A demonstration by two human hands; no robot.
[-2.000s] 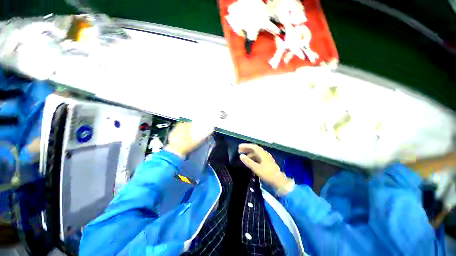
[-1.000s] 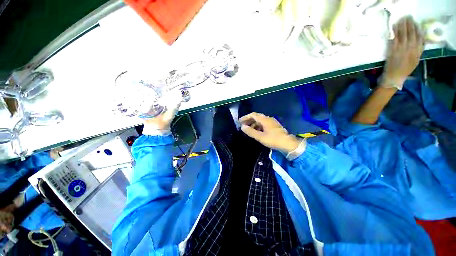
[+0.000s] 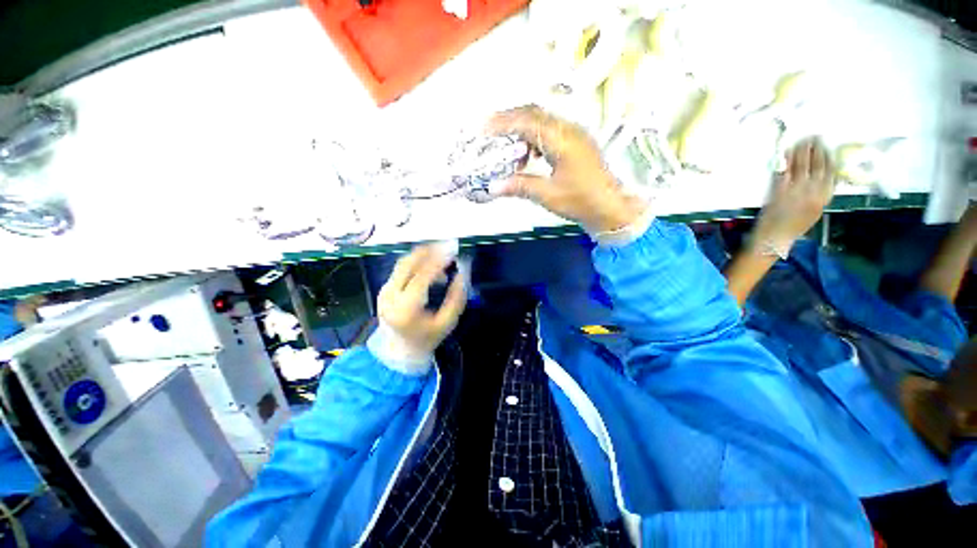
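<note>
A clear plastic body (image 3: 370, 193) lies on the white bench top (image 3: 193, 139), its bulbous parts showing as shiny outlines. My right hand (image 3: 568, 171), in a thin glove, is above the bench with thumb and fingers around the right end of this clear body. My left hand (image 3: 423, 300), also in a thin glove, is in front of the bench edge, below the clear body and off it. Its fingers are curled with a gap to the thumb. A pale blurred patch shows at its fingertips; whether it is a held piece is unclear.
A red tray (image 3: 412, 48) stands at the bench's far side. Cream and clear mouldings (image 3: 643, 96) lie to the right. Another person's hand (image 3: 798, 198) is on the bench there. More clear mouldings (image 3: 38, 134) are at far left. A grey-white machine (image 3: 161, 407) stands below left.
My left hand has let go of the clear body and moved right, off the bench. My right hand has risen onto the bench and taken hold of the body's right end.
</note>
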